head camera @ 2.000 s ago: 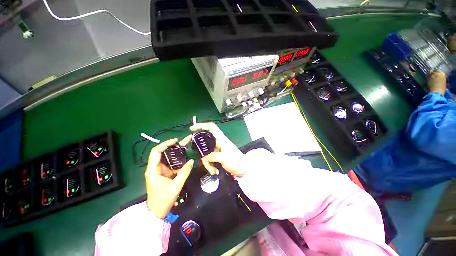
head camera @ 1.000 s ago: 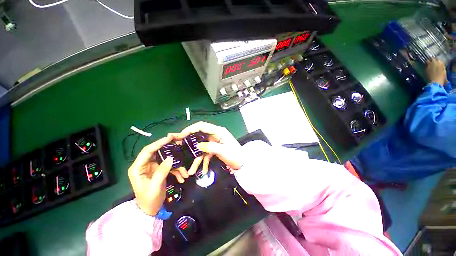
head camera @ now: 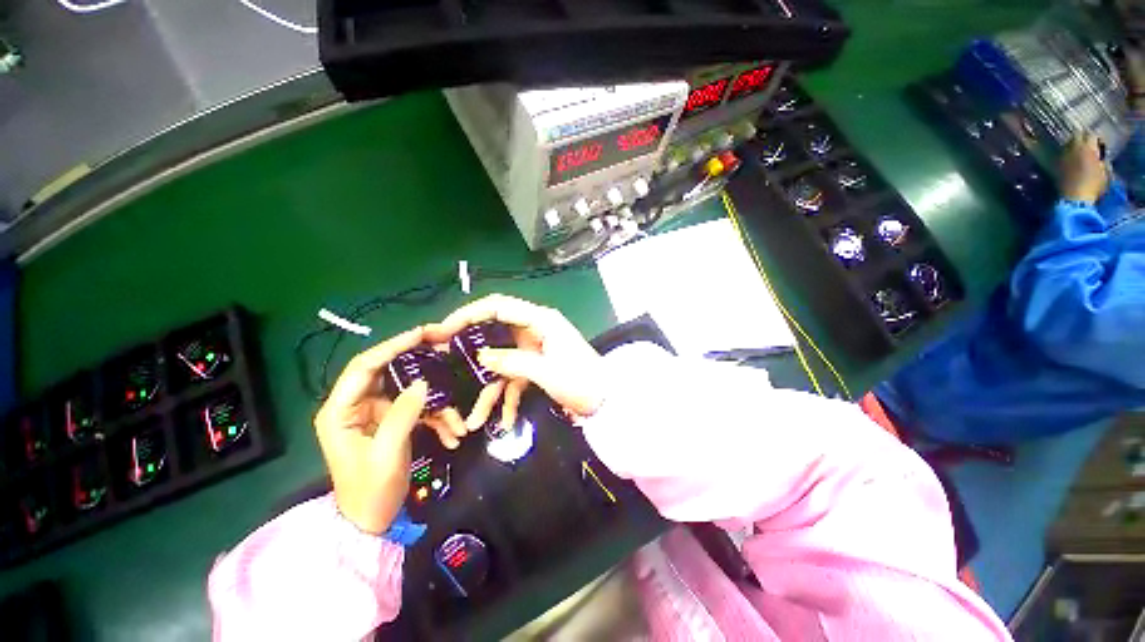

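My left hand (head camera: pixel 364 426) holds a black gauge (head camera: pixel 421 376) with white dial marks. My right hand (head camera: pixel 546 357) holds a second black gauge (head camera: pixel 481 347) close beside it, both dials facing up towards me. Fingers cover parts of both gauges. Below the hands is a black foam tray (head camera: pixel 540 527), partly hidden by my hands and sleeves. In it are a gauge with green and orange marks (head camera: pixel 430 479), a bright white-faced gauge (head camera: pixel 510 439), a gauge with red marks (head camera: pixel 462 561) and a thin yellow pointer (head camera: pixel 599 482).
A foam tray of gauges (head camera: pixel 239 433) lies left, another (head camera: pixel 866 295) right. A power supply (head camera: pixel 540 176) with red digits stands behind, under a raised foam tray (head camera: pixel 565 57). Test leads (head camera: pixel 402 301), a white paper (head camera: pixel 691 289) and a yellow cord (head camera: pixel 779 307) lie around. A blue-sleeved person (head camera: pixel 1067 289) works at right.
Both hands have moved slightly left, and the two gauges are tilted and held closer together than two seconds ago. The whole view has shifted, with the raised tray now higher in the picture.
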